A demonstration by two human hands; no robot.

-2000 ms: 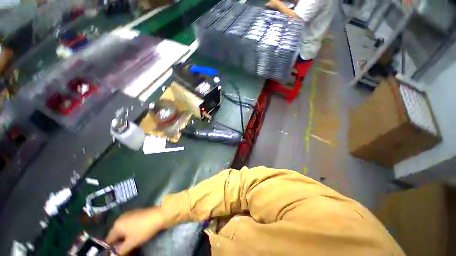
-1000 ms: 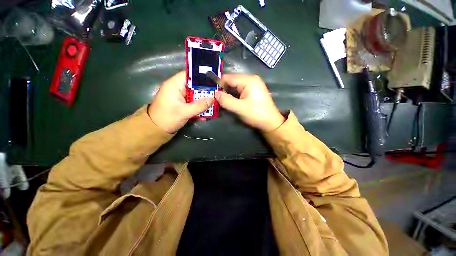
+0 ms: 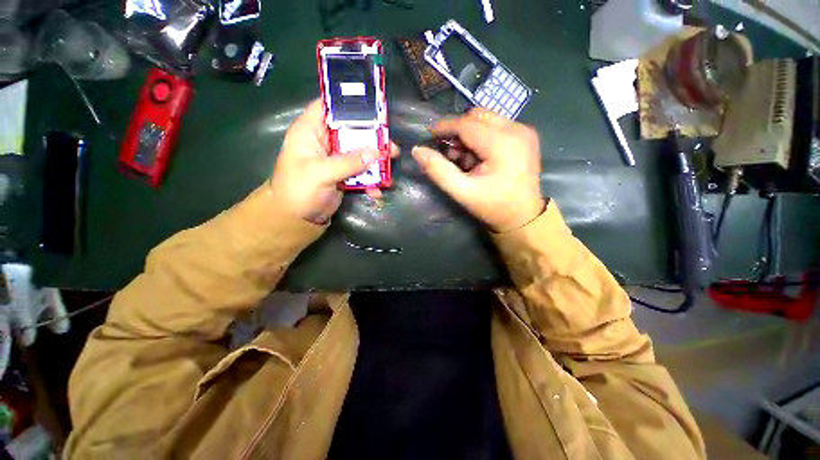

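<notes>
My left hand (image 3: 307, 168) holds the red phone housing (image 3: 387, 108) upright over the mat, its thumb on the lower end. The dark LCD screen (image 3: 352, 101) with a small white patch lies in the upper half of the housing; a whitish board area is below it. My right hand (image 3: 490, 166) is just right of the housing, not touching it, fingers curled with thumb and fingertips near each other. A dark patch shows between its fingers; whether it holds something is unclear.
The silver-grey front housing with keypad (image 3: 478, 72) lies behind my right hand, beside a brown block (image 3: 421, 67). A red back cover (image 3: 155, 128) lies left, near plastic bags (image 3: 168, 27). At right are a solder reel (image 3: 697, 67), a beige box (image 3: 753, 108) and a thick dark corded tool (image 3: 688, 211).
Since one second ago my right hand has moved right, off the screen and housing. The housing stays in my left hand. Two seconds ago the view was turned toward the aisle on the right.
</notes>
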